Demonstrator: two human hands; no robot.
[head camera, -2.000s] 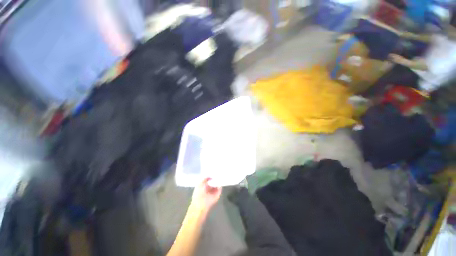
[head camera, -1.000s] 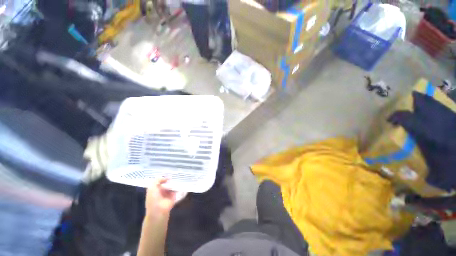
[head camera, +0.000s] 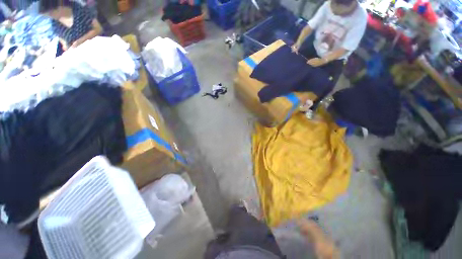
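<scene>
A white perforated plastic basket is at the lower left, tilted and empty, with its open side facing me. It appears above the floor, but no hand shows on it; my left hand is not in view. My right hand is low at the bottom, right of centre, over the floor near the yellow cloth. It is strongly blurred, so its fingers cannot be made out, and it is well apart from the basket.
Cardboard box and dark cloth pile stand left, blue basket beyond. Yellow cloth heap lies on the floor ahead right. A person handles dark cloth over another box. Black heap lies right.
The view has swung right and moved forward. The basket has shifted to the lower left and tilted; the hand seen on its rim no longer shows. A blurred hand has appeared at the bottom right.
</scene>
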